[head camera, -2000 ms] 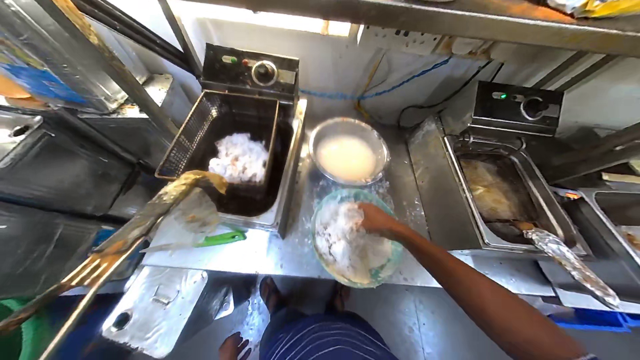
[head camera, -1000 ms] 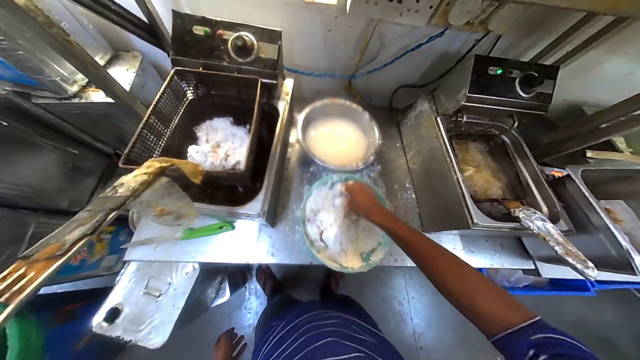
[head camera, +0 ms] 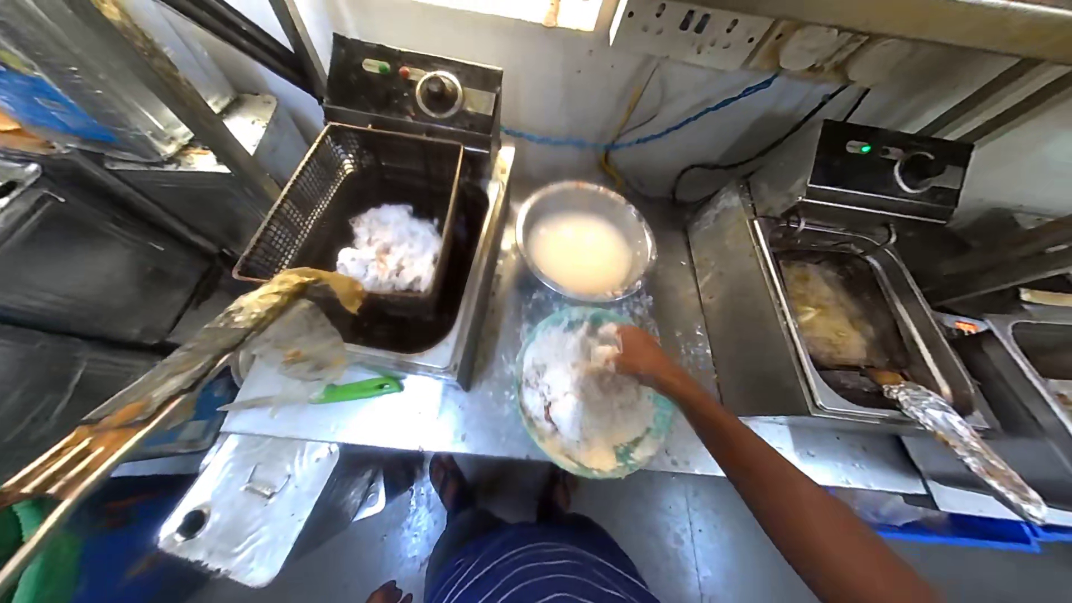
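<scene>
My right hand [head camera: 643,356] is in the green bowl [head camera: 662,427], its fingers among white flour-coated food pieces [head camera: 578,385]; whether they grip a piece is hidden by the flour. Behind that bowl, close to it, stands a steel bowl [head camera: 641,280] of cloudy pale liquid. My left hand [head camera: 389,593] hangs low at the bottom edge, mostly out of frame, away from the counter; its grip cannot be made out. Left of the bowls, floured pieces [head camera: 392,249] lie in the wire basket [head camera: 293,209] of a deep fryer [head camera: 481,293].
A green-handled knife [head camera: 358,389] lies at the counter's front left. The wrapped basket handle [head camera: 209,343] juts out over the left side. At right, a second fryer [head camera: 758,335] holds a basket in oil, its foil-wrapped handle [head camera: 963,444] pointing forward. Cables hang along the wall behind.
My right hand stays in the green bowl, and the floured food under it has shifted. The view has moved somewhat.
</scene>
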